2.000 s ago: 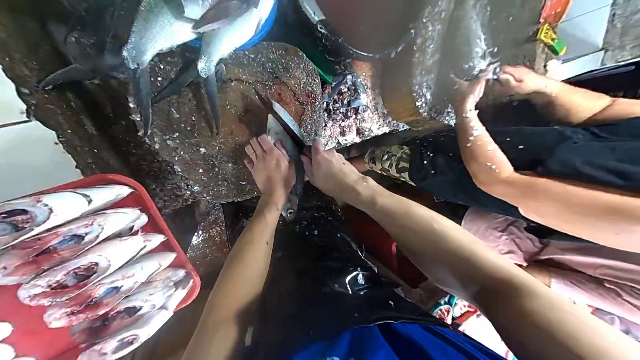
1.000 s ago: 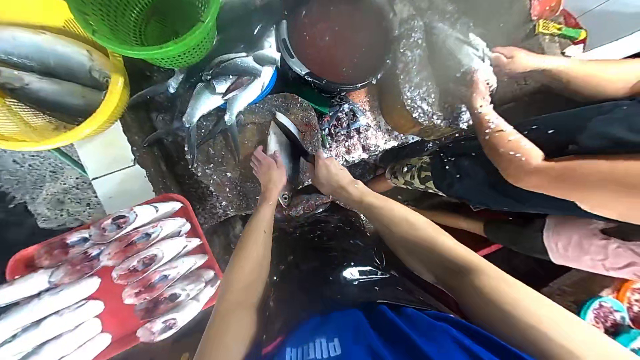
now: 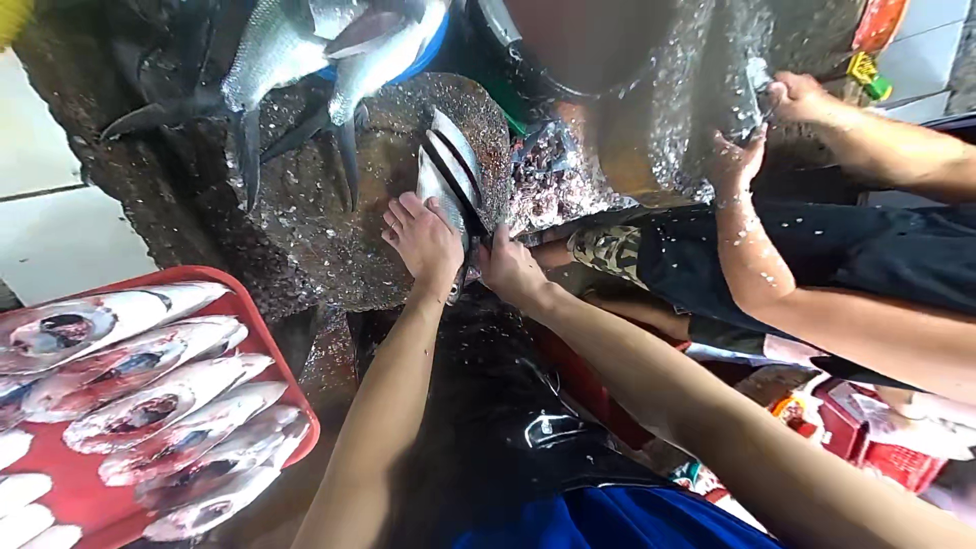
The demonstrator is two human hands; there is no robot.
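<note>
A silvery fish (image 3: 434,179) lies on a wet, round wooden chopping block (image 3: 381,179), its head toward my body. My left hand (image 3: 425,238) presses on the fish's side with the fingers spread. My right hand (image 3: 509,265) is closed at the near end of a dark-bladed knife (image 3: 456,177), whose blade lies over the fish; the handle is mostly hidden in the fist. Larger whole fish (image 3: 278,61) rest at the block's far left, tails hanging over it, on a blue container (image 3: 428,47).
A red tray (image 3: 263,328) of gutted fish stands at lower left. Scales and scraps (image 3: 560,187) lie right of the block. A large water-filled tub (image 3: 587,46) is at the top. At right, a co-worker's hands (image 3: 743,156) handle a blurred fish over another block (image 3: 633,152).
The knife blade, earlier beside the fish near its upper end, now lies across its body. My left hand stays on the fish. The view has shifted closer since one second ago.
</note>
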